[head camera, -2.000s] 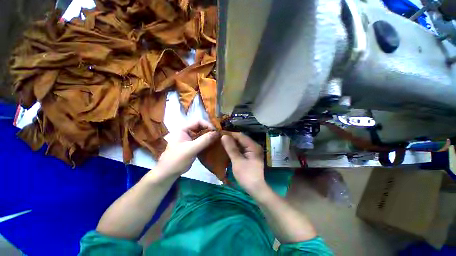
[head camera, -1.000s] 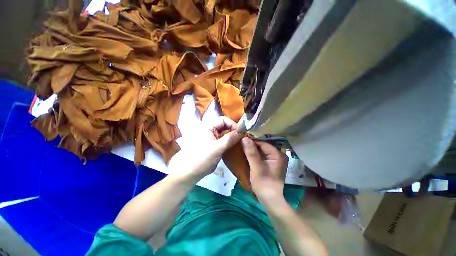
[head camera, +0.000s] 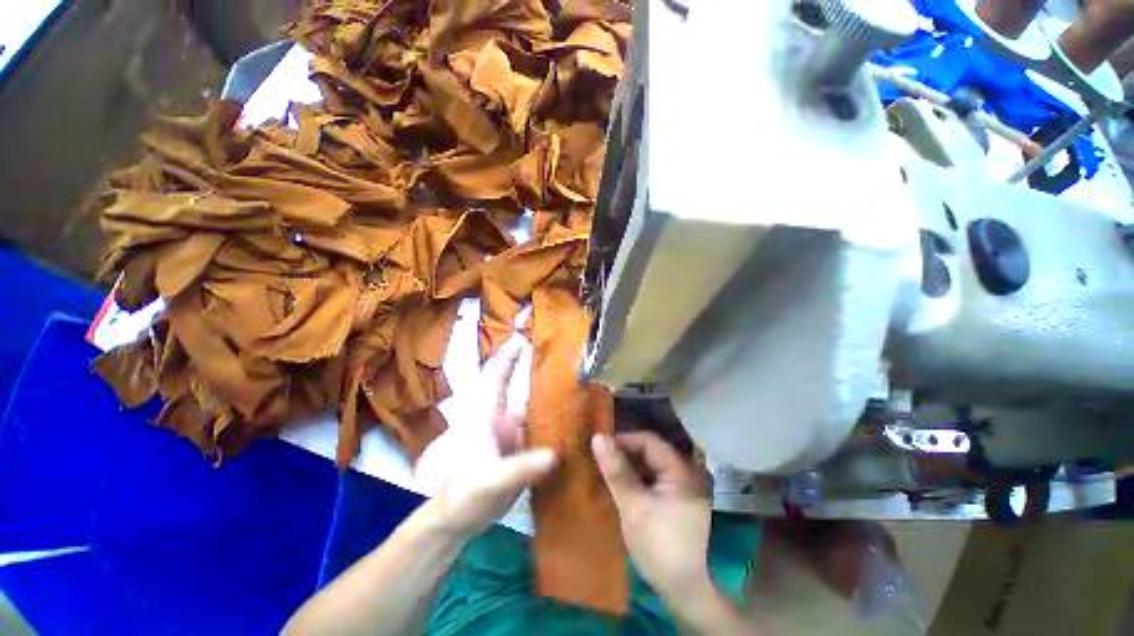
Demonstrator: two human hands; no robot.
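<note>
A rust-brown fabric piece point(head camera: 575, 522) lies lengthwise between my hands, its far end beside the sewing machine head point(head camera: 759, 336) and its near end hanging over the table's front edge. My left hand point(head camera: 479, 454) is on its left side, thumb on the cloth, fingers spread. My right hand point(head camera: 659, 497) pinches its right edge with thumb and fingers. The needle area is hidden by the head. A large pile of brown pieces point(head camera: 274, 261) lies left of and beyond the machine.
The white work surface point(head camera: 463, 348) shows under the pile. A blue bin or bag point(head camera: 187, 522) is at lower left. A slotted metal lever point(head camera: 926, 437) and a black knob point(head camera: 999, 256) are on the machine. Brown thread cones point(head camera: 1101, 31) stand at upper right. A cardboard box point(head camera: 1007, 584) is at lower right.
The bunched piece at my fingertips is now spread out long and flat towards me. My left hand has opened from its pinch. The view has shifted, showing more of the machine's top.
</note>
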